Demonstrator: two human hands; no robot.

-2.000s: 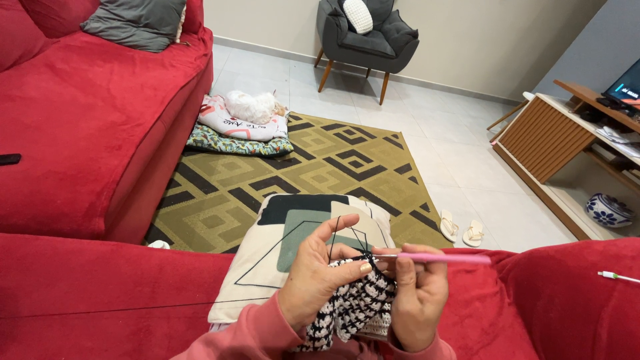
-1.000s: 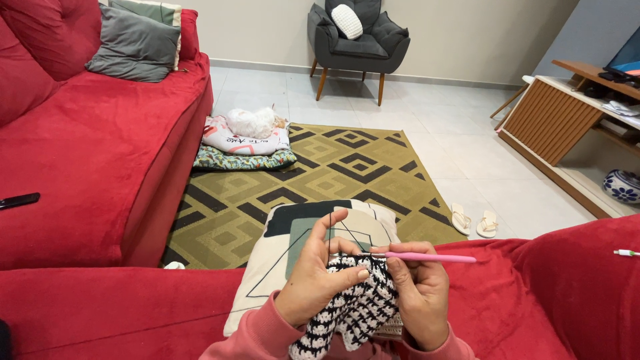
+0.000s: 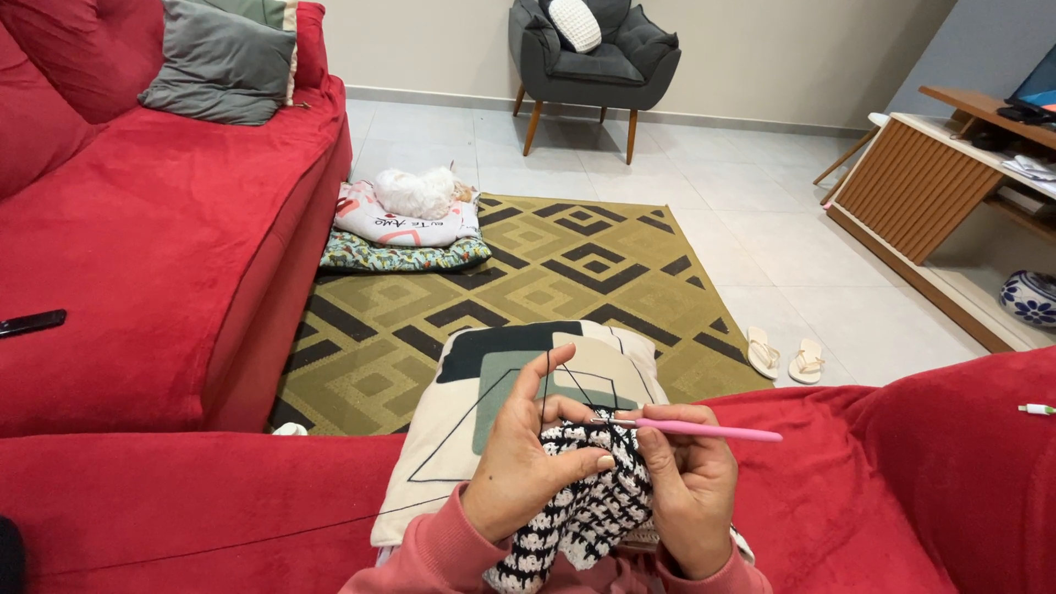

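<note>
My left hand [image 3: 528, 462] pinches the upper edge of a black-and-white crocheted piece [image 3: 606, 503], its index finger raised with black yarn [image 3: 546, 375] looped over it. My right hand [image 3: 693, 487] holds a pink-handled crochet hook [image 3: 709, 430], whose metal tip is at the top edge of the crochet, close to the left fingers. The crocheted fabric hangs below both hands, in front of a cushion [image 3: 429, 412] with green, black and cream shapes. A black yarn strand runs off to the left across the red sofa cover [image 3: 206, 503].
Ahead lies a patterned rug [image 3: 528, 289], with a white furry animal [image 3: 417, 191] on stacked cushions [image 3: 404, 252]. A grey armchair [image 3: 594, 74], cream flip-flops [image 3: 763, 351] and a wooden cabinet [image 3: 916, 186] stand beyond. A dark phone-like object [image 3: 33, 322] rests on the left sofa.
The pink hook, pointing nearly level one second ago, now slants down to the right at its handle end. Both hands remain close together at the crochet's top edge.
</note>
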